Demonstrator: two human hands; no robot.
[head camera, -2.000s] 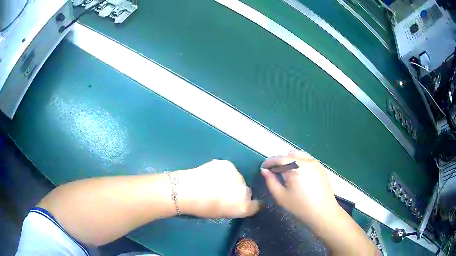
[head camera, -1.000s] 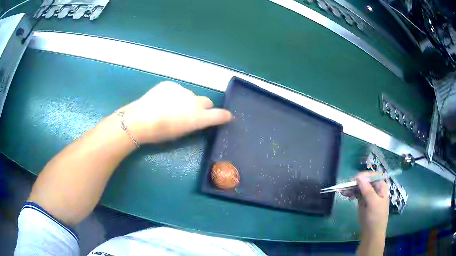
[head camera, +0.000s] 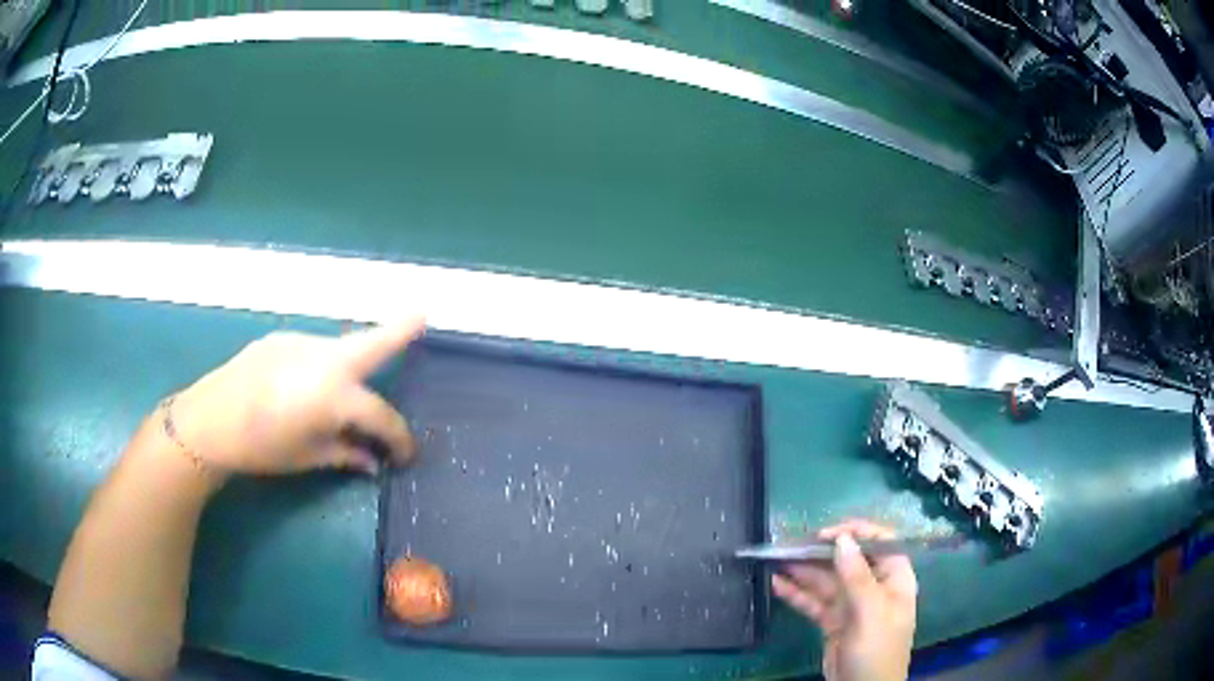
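A black tray (head camera: 586, 399) with a low rim lies on the green worktop. A round copper-coloured heap (head camera: 418, 591) sits in its near left corner, and tiny bright specks are scattered over its floor. My right hand (head camera: 859, 599) holds thin tweezers (head camera: 812, 548), their tips over the tray's right rim. My left hand (head camera: 296, 399) is at the tray's upper left, fingers apart and empty, forefinger near the far left corner. A grey metal fixture (head camera: 956, 466) with a row of stations lies tilted on the worktop right of the tray.
A long silver rail (head camera: 559, 303) runs behind the tray. Beyond it on the green belt lie similar fixtures at left (head camera: 123, 169) and right (head camera: 985, 282). A small metal clamp (head camera: 1026, 395) stands at right, near a wired machine (head camera: 1172, 186). A thin cable hangs at upper left.
The view has swung, bringing the whole tray and the right-hand fixture into sight. My right hand has moved away from my left to the tray's right side. My left forefinger and thumb are now spread.
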